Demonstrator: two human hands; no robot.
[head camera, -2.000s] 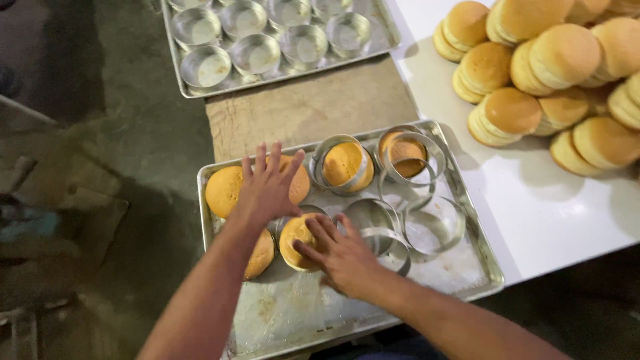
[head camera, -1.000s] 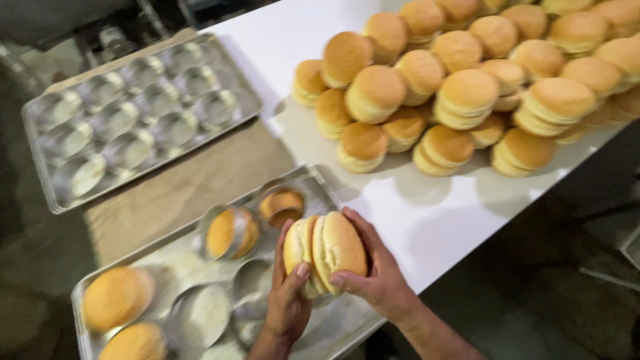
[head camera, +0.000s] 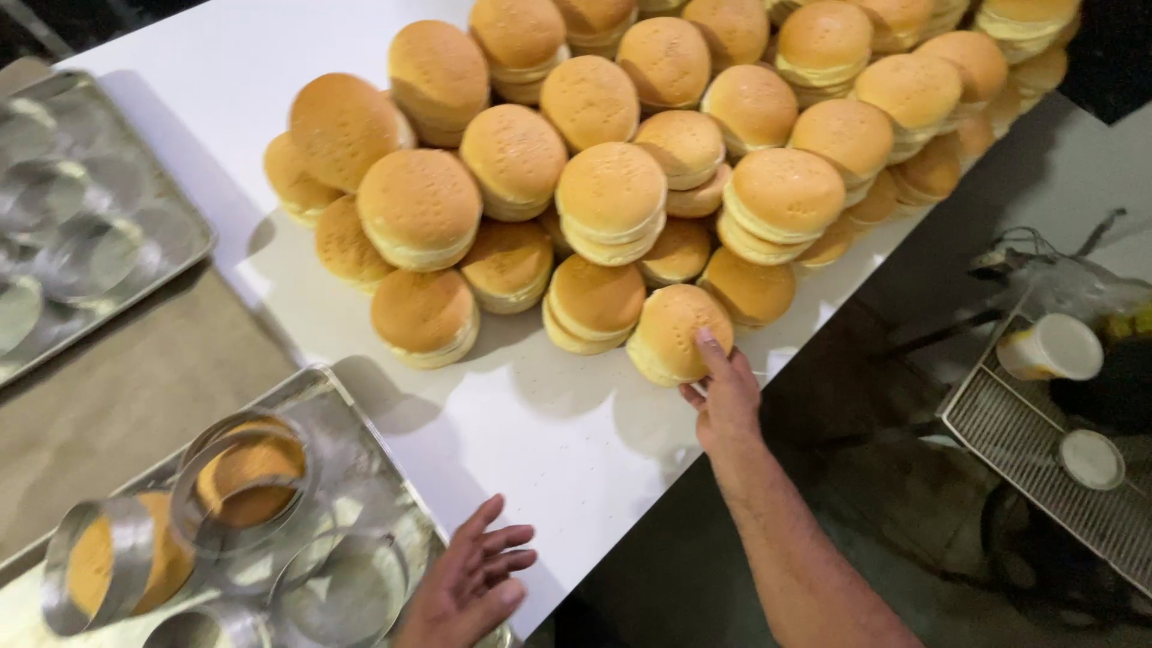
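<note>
My right hand (head camera: 727, 387) holds a round golden bun (head camera: 681, 333) by its right side, at the front of a large pile of stacked buns (head camera: 610, 193) on the white table. Below and to the left, my left hand (head camera: 477, 576) is empty with its fingers apart, over the right edge of a metal baking tray (head camera: 360, 423). On that tray lie metal rings (head camera: 337, 585), one around an orange-brown bun (head camera: 252, 472) and another around a tilted bun (head camera: 166, 549).
A second metal tray (head camera: 171, 216) with round tins (head camera: 90, 256) lies at the left, beside brown paper or board (head camera: 171, 360). Past the table's right edge, a wire rack (head camera: 1035, 441) stands lower down, with a white tub (head camera: 1053, 346) near it.
One second ago both hands held a pair of buns over the tray. Now my right hand is at the pile with a bun, and my left hand has let go. The view has swung right.
</note>
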